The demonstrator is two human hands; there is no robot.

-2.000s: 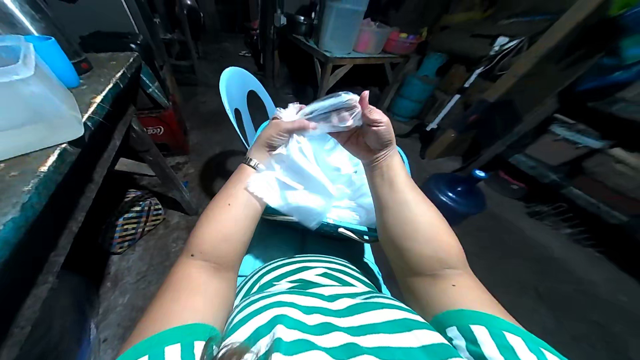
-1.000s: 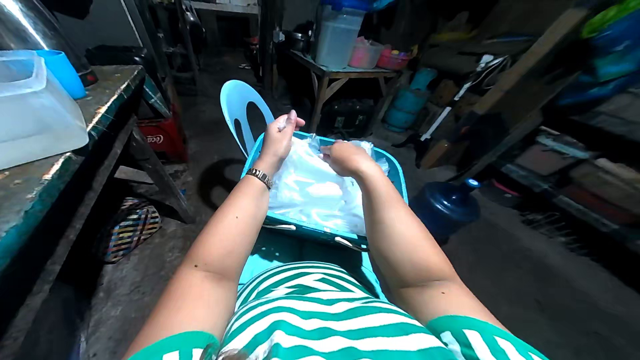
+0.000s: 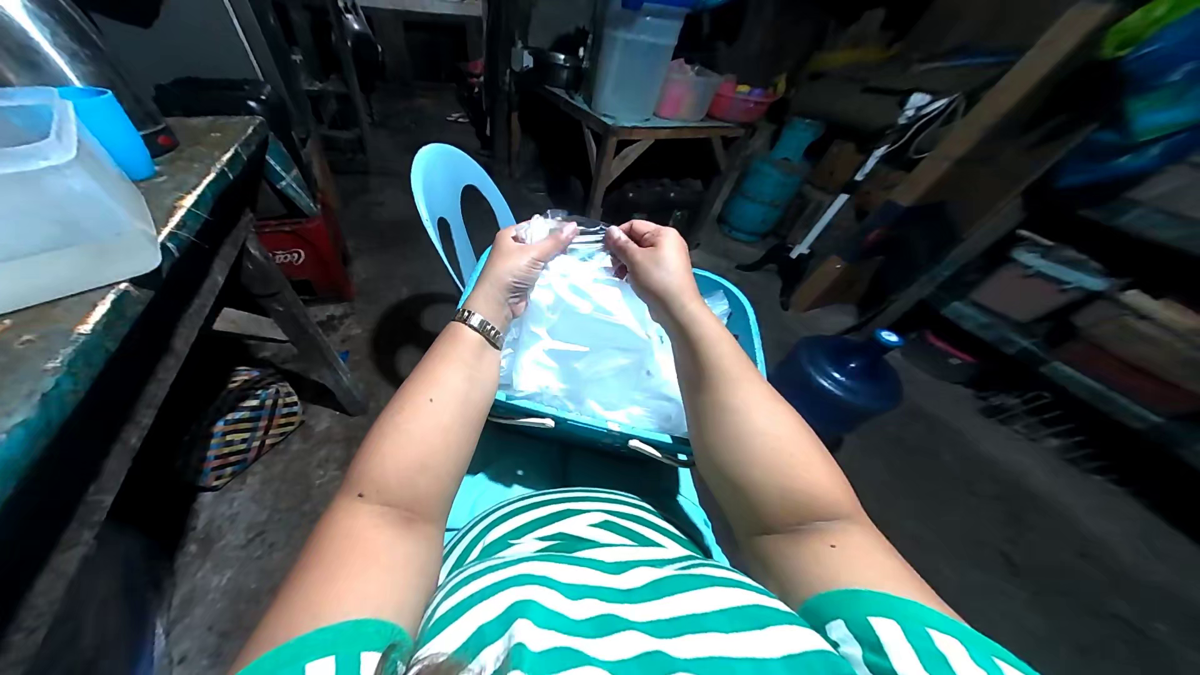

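Observation:
Clear plastic bags (image 3: 591,347) lie in a teal plastic basket (image 3: 750,314) that rests on a light-blue plastic chair (image 3: 441,187). My left hand (image 3: 525,262), with a metal watch (image 3: 478,328) at its wrist, grips the upper left part of a clear bag between thumb and fingers. On the other side, my right hand (image 3: 652,262) pinches the bag's top edge. A short span of film stretches between the two hands, above the basket. How many layers they hold cannot be told.
A worn table (image 3: 187,206) with a translucent container (image 3: 75,206) stands at the left. Behind the chair is a wooden table (image 3: 656,131) with tubs. At the right are a blue water jug (image 3: 834,384), a gas cylinder (image 3: 773,187) and shelving (image 3: 1031,347). A woven bag (image 3: 248,427) lies on the floor.
Two seconds ago both hands held up bunched plastic over the basket. A second ago they were at the basket's bags; now they hold a bag's top edge with film stretched between them.

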